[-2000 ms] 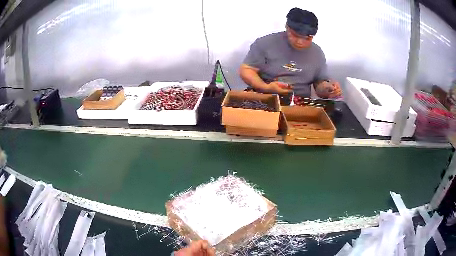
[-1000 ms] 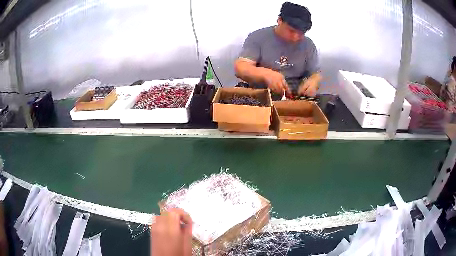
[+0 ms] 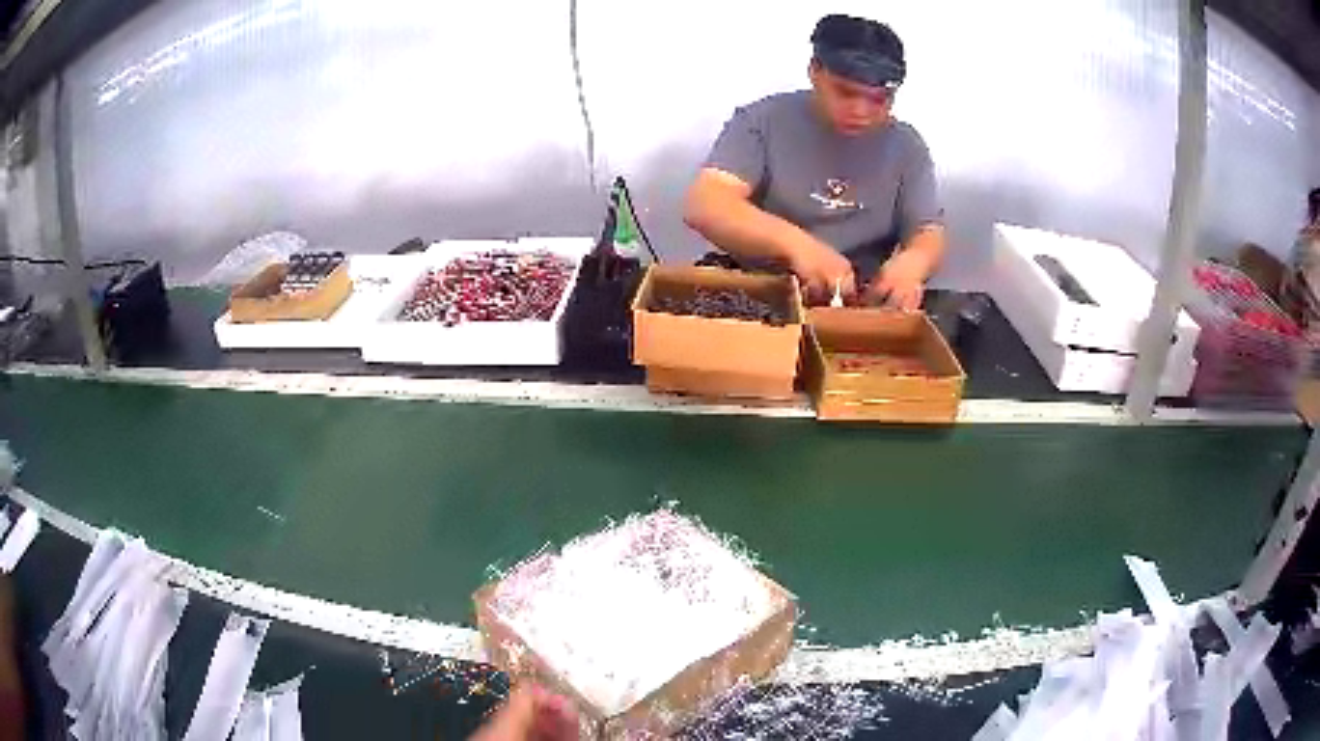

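A tan carton with a white top sits at the near edge of the belt. Fine whitish and reddish strands cling to its top and sides. Only the fingertips of my left hand show, blurred and cut off by the bottom edge, at the carton's near left corner. Whether they touch or hold anything is hidden. My right hand is out of the picture. More fine strands lie on the bench right of the carton.
White strips lie fanned at left and right. Across the green belt, a person works behind two open cartons. A white tray of red-and-silver parts is left of them, white foam boxes right.
My left hand has drawn back from the carton's left side toward the bottom edge. The view has shifted slightly. The person opposite has brought both hands together low behind the cartons.
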